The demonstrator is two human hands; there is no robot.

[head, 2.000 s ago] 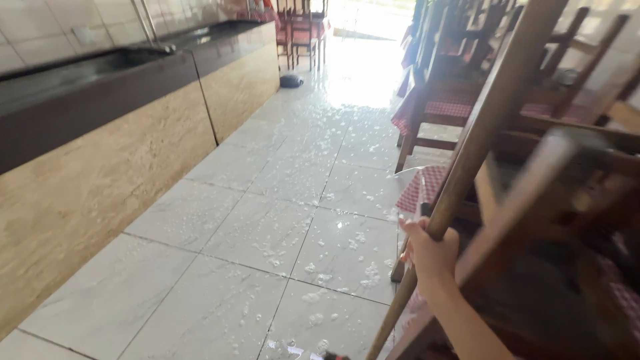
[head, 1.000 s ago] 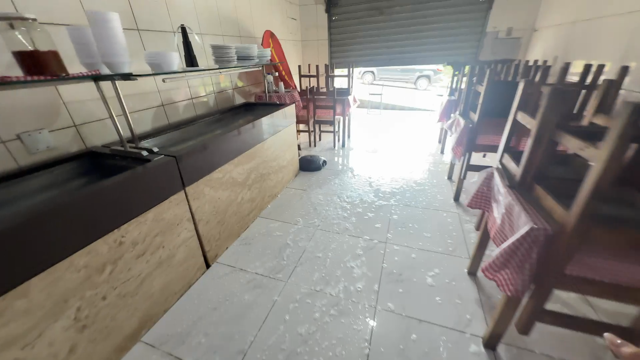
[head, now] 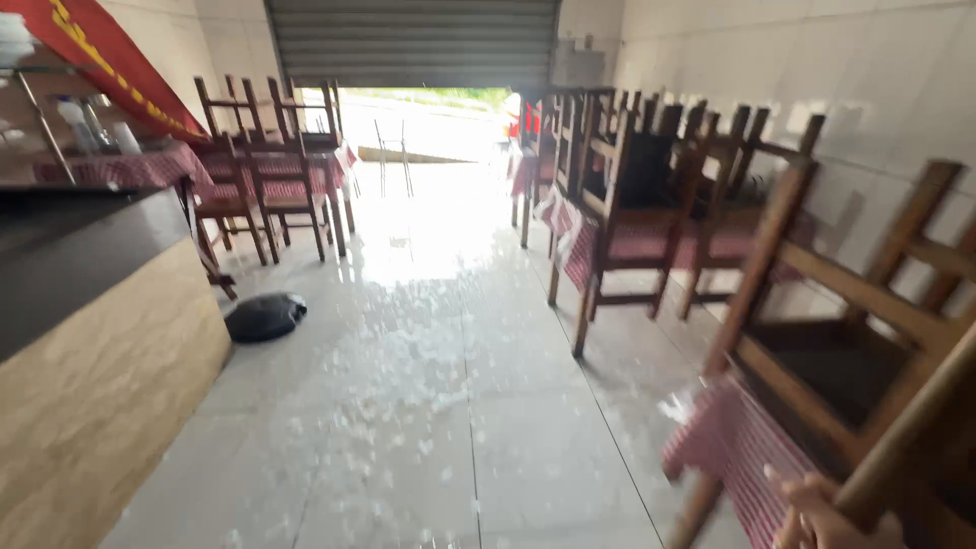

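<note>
At the lower right edge, my right hand [head: 835,515] is closed around a wooden pole [head: 919,423], which slants up and out of the right side; its lower part is out of frame. Beside the hand hangs a red-and-white checked tablecloth [head: 732,435], with an upturned wooden chair [head: 862,282] on that table. Wet white suds [head: 412,366] spread over the pale floor tiles [head: 534,457]. My left hand is out of view.
A stone-faced counter [head: 99,358] stands at left, with a dark round object [head: 265,316] by its corner. Tables with stacked chairs [head: 602,221] line the right. Another chair-topped table [head: 324,164] is farther left, before a half-raised roller shutter [head: 412,42].
The view has moved forward toward the shutter. My right hand and the pole were nearer the middle two seconds ago, then mostly out of frame, and now show at the lower right.
</note>
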